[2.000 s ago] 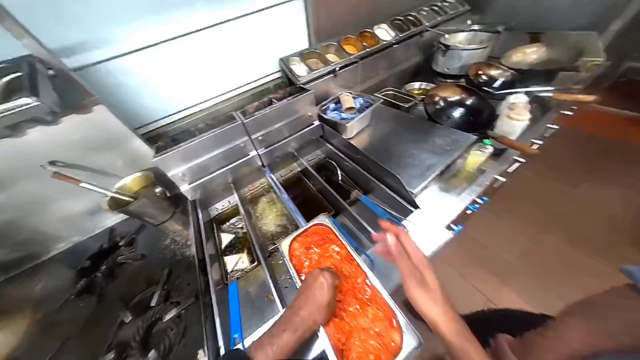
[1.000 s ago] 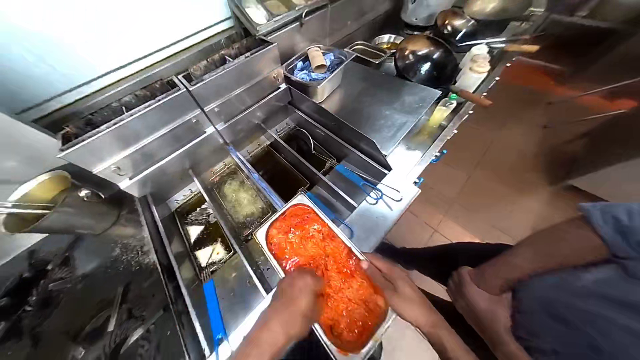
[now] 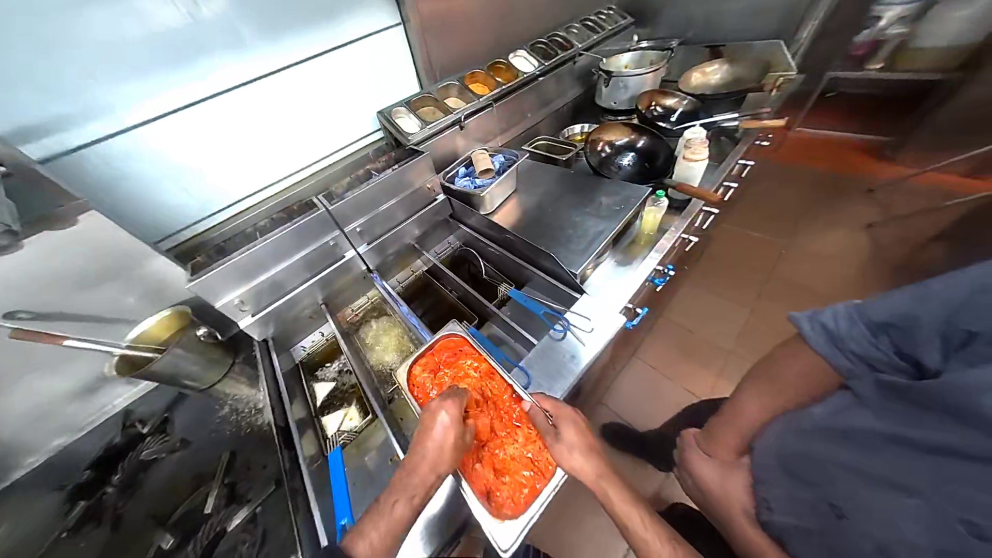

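Observation:
A rectangular stainless steel pan (image 3: 508,531) of wet orange-red food mix (image 3: 508,442) is tilted in front of me, its far end over the fryer edge. My right hand (image 3: 570,438) grips the pan's right rim, thumb on top. The fingers of my left hand (image 3: 448,426) curl down at the mix near the pan's left side; whether they hold some of it is hidden. Beyond the pan, oil bubbles in a fryer well (image 3: 386,343). In the well to its left, pale pieces (image 3: 341,419) lie in a fryer basket with a blue handle (image 3: 339,492).
A co-worker's arm and grey shirt (image 3: 907,418) are close at right. Dark woks (image 3: 629,153), squeeze bottles (image 3: 692,163) and a metal tub with blue cloth (image 3: 496,194) stand along the range. At left are a metal pot (image 3: 190,360) and burner grates (image 3: 147,473).
My right hand, off the pan two seconds ago, now grips its right rim. The co-worker's arm and shirt show more at right than two seconds ago.

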